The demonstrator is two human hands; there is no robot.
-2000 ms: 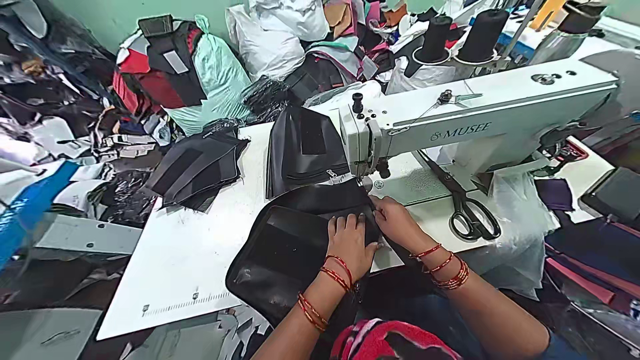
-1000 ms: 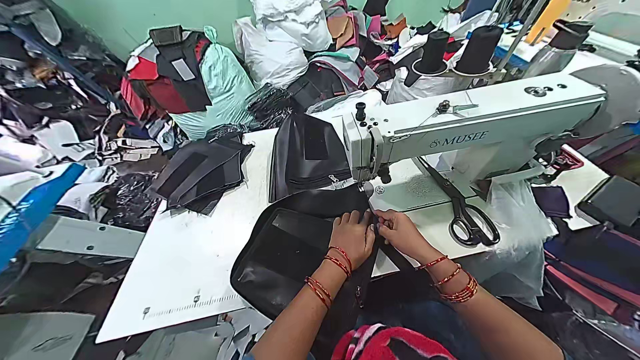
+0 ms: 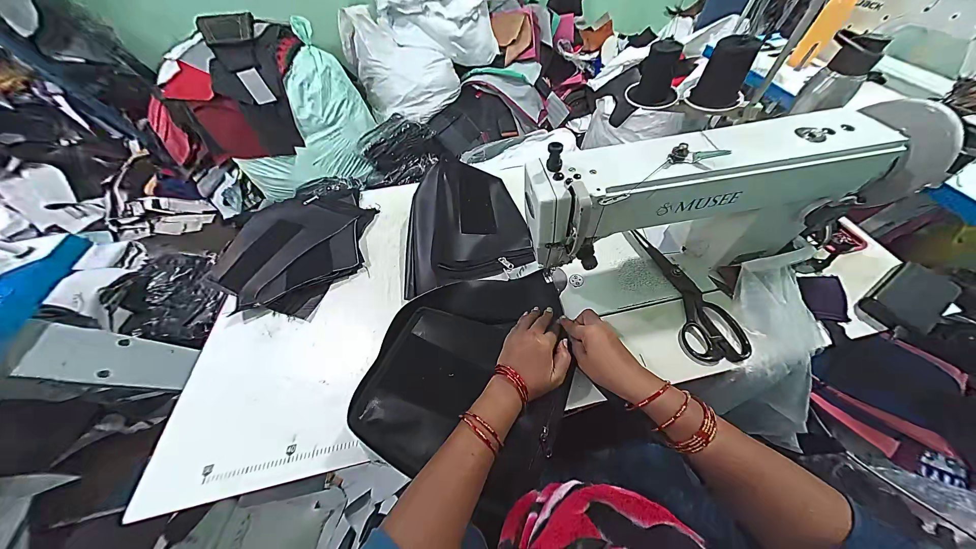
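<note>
A black bag piece [image 3: 435, 374] with a zipper lies on the white sewing table, its upper right edge under the needle area of a white Musee sewing machine [image 3: 717, 183]. My left hand [image 3: 535, 352] rests on the piece with fingers spread, close to that edge. Just right of it, my right hand [image 3: 598, 349] pinches the edge of the black material between thumb and fingers, below the presser foot. Behind the piece lies a black bag panel [image 3: 469, 221] with a zipper pull. Black-handled scissors [image 3: 705, 320] lie right of my right hand.
A stack of black pieces [image 3: 293, 252] lies on the table [image 3: 259, 396] at left. Two black thread cones [image 3: 720, 72] stand behind the machine. Clear plastic [image 3: 778, 343] hangs over the right edge. Fabric scraps and filled sacks [image 3: 328, 99] crowd the back and left.
The bag piece and my left hand have shifted slightly towards me since two seconds ago. My right hand has moved closer to the left hand along the edge.
</note>
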